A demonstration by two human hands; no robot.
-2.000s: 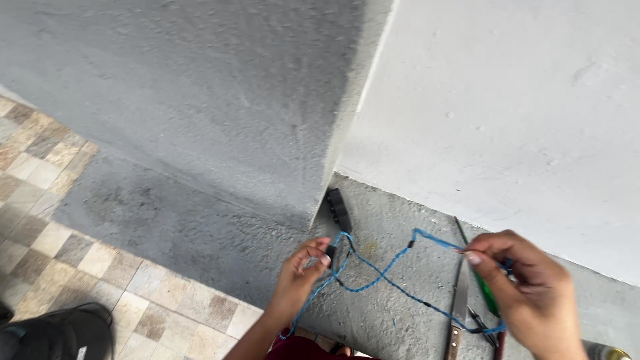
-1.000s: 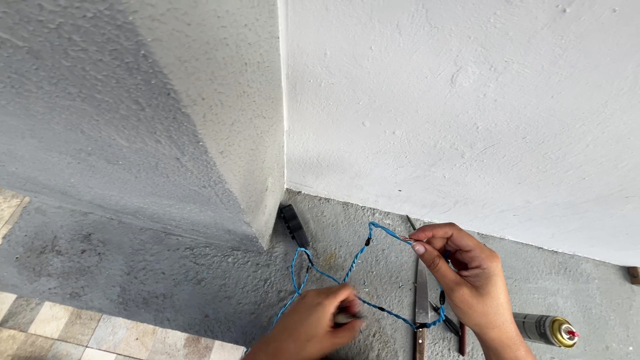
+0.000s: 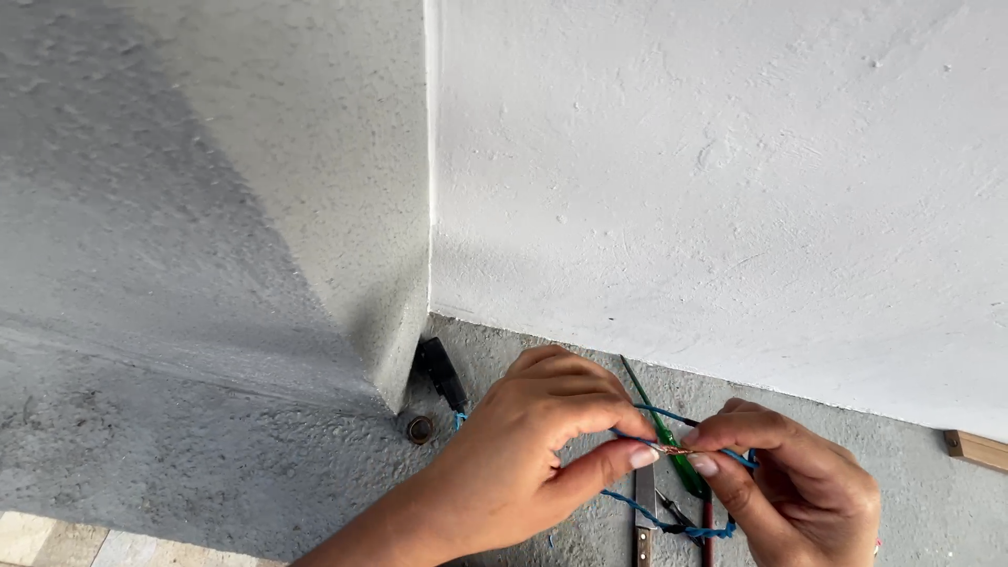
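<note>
Bare copper wire strands (image 3: pixel 673 450) at the end of a blue twisted electrical cable (image 3: pixel 630 501) lie between my two hands. My left hand (image 3: pixel 559 441) pinches the cable at the left of the strands, thumb against forefinger. At their right, my right hand (image 3: pixel 780 472) pinches them in the same way. The cable loops below and behind the fingers, with dark bands on it. Under the hands lie a knife with a wooden handle (image 3: pixel 643 543), a green-handled screwdriver (image 3: pixel 685 472) and a red-handled tool (image 3: pixel 707 524), partly hidden.
A black plug-like block (image 3: pixel 442 374) with blue cable leans near the pillar's corner. A roll of tape or ring (image 3: pixel 420 429) lies beside it. The white wall (image 3: pixel 709 197) rises behind, and a wooden block (image 3: pixel 976 450) sits at its foot on the right.
My left hand has moved right and up to the bare wire end beside my right hand, and now pinches it. The round ring by the pillar has come into sight.
</note>
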